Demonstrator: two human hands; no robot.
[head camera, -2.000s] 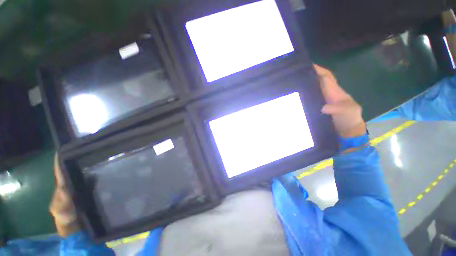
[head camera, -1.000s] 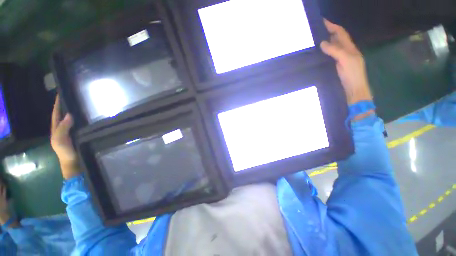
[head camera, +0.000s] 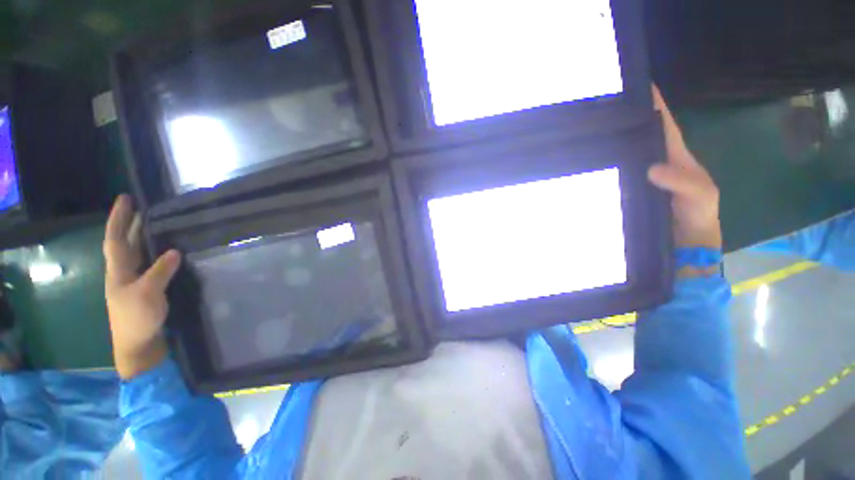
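Note:
A black foam tray (head camera: 403, 246) with pockets in two rows is held before my chest, slightly tilted in view. The two right pockets hold tablets with white lit screens (head camera: 527, 240); the upper one (head camera: 520, 58) is cut by the frame edge. The two left pockets hold dark tablets (head camera: 281, 302), the upper one (head camera: 272, 122) with a glare spot, each with a small white label (head camera: 336, 235). My left hand (head camera: 139, 291) grips the tray's left side, thumb on the rim. My right hand (head camera: 687, 187) grips its right side, fingers partly hidden behind it.
The green bench mat (head camera: 66, 309) runs behind the tray, with a purple-lit screen (head camera: 7, 159) at far left. Blue sleeves of other people show at lower left (head camera: 61, 422) and right (head camera: 825, 242). The grey floor has yellow lines (head camera: 773, 278).
The tray has shifted right and slightly up in view and tilts less. My left hand's thumb now lies over the tray's left rim. My right hand sits lower along its side than one second ago.

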